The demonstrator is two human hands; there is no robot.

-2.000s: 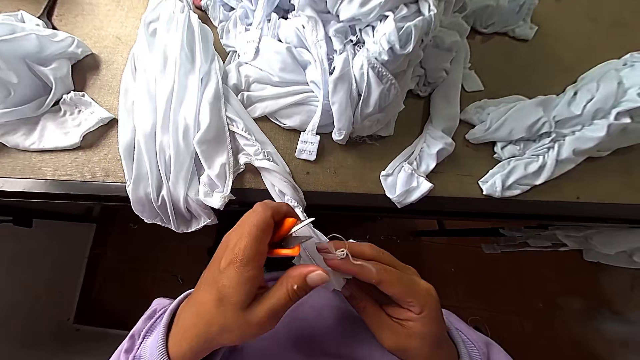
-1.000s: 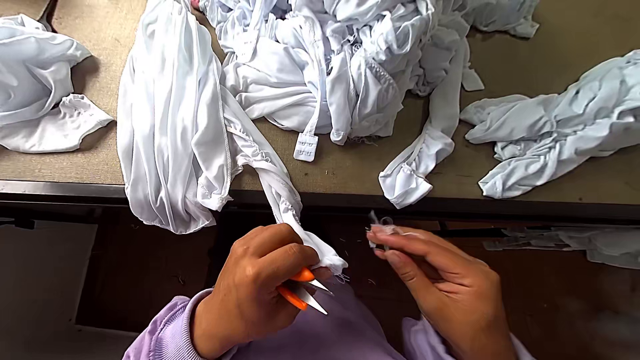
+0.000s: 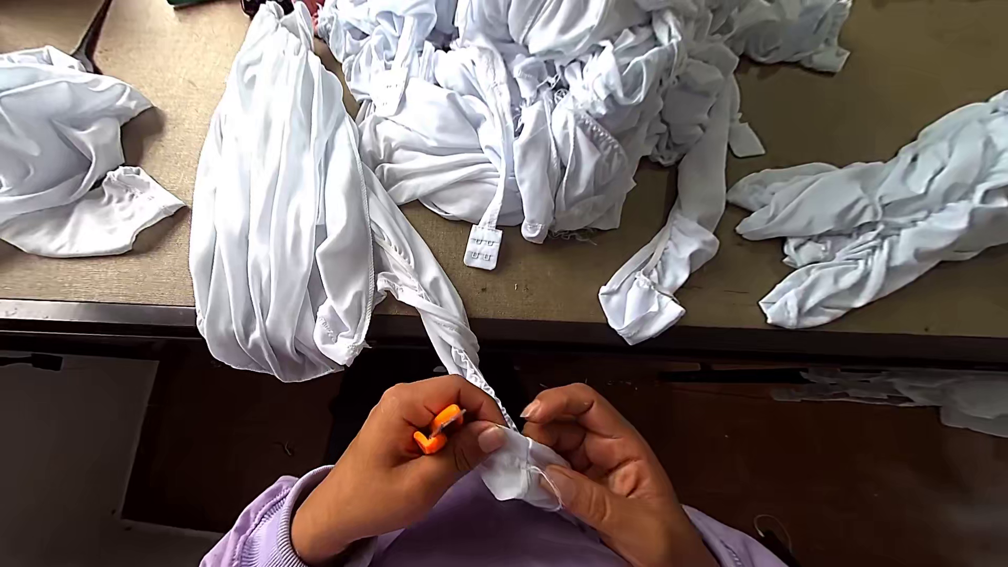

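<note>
My left hand (image 3: pixel 409 465) pinches the end of a white fabric strap (image 3: pixel 516 465) between thumb and finger. Tucked in the same hand are orange-handled thread snips (image 3: pixel 439 429), their blades mostly hidden by the fingers. My right hand (image 3: pixel 606 472) grips the other side of that strap end, with a loose white thread (image 3: pixel 549 482) by its thumb. The strap runs up over the table edge to a gathered white garment (image 3: pixel 276 205) that hangs partly over the edge.
A large pile of white garments (image 3: pixel 488 126) lies on the table (image 3: pixel 543 291), with a hook-and-eye tab (image 3: pixel 483 246) hanging from it. More white garments lie at the left (image 3: pixel 55 150) and right (image 3: pixel 890 213). Translucent material (image 3: pixel 906 394) sits below the table edge at right.
My right hand, apart from the strap one second ago with a small white scrap at its fingers, is back on the strap end. The snips have turned within my left hand.
</note>
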